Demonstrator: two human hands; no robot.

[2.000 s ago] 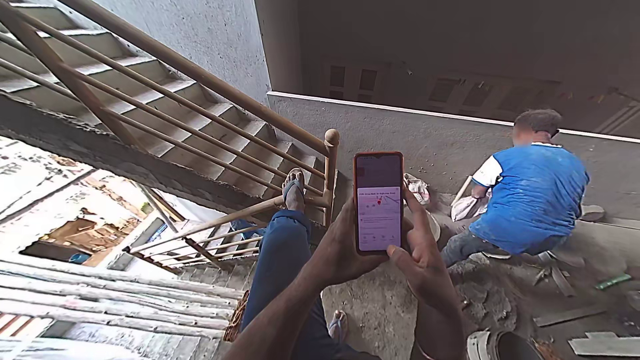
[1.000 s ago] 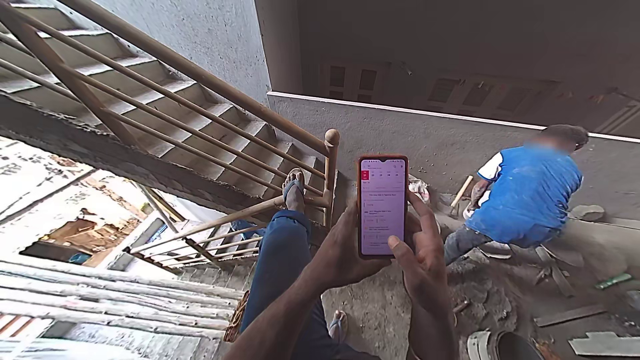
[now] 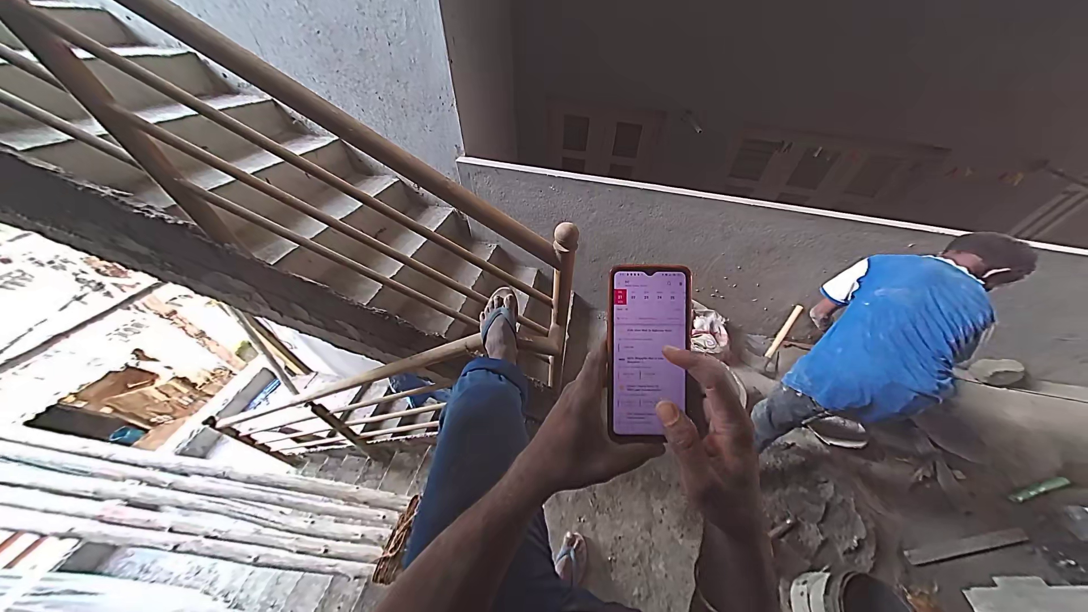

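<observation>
A smartphone (image 3: 649,353) in an orange-brown case stands upright in the middle of the view, its lit screen facing me and bearing writing. My left hand (image 3: 586,416) grips its lower left side and bottom. My right hand (image 3: 710,429) is at the phone's lower right, with thumb and forefinger apart over the screen; whether its other fingers support the case is hidden. Below the hands are my jeans-clad legs, one sandaled foot (image 3: 500,323) resting at the metal railing and the other lower down.
Concrete stairs (image 3: 255,161) with a metal railing (image 3: 565,280) rise at left. A person in a blue shirt (image 3: 901,331) bends at right near a wooden-handled tool (image 3: 784,331). Rubble, boards (image 3: 966,546) and a bucket (image 3: 858,591) lie lower right; wooden poles (image 3: 195,501) lower left.
The phone's screen has changed from a map-like page to a list. My right forefinger has come over the screen beside the thumb. The person in blue has shifted, head now farther right.
</observation>
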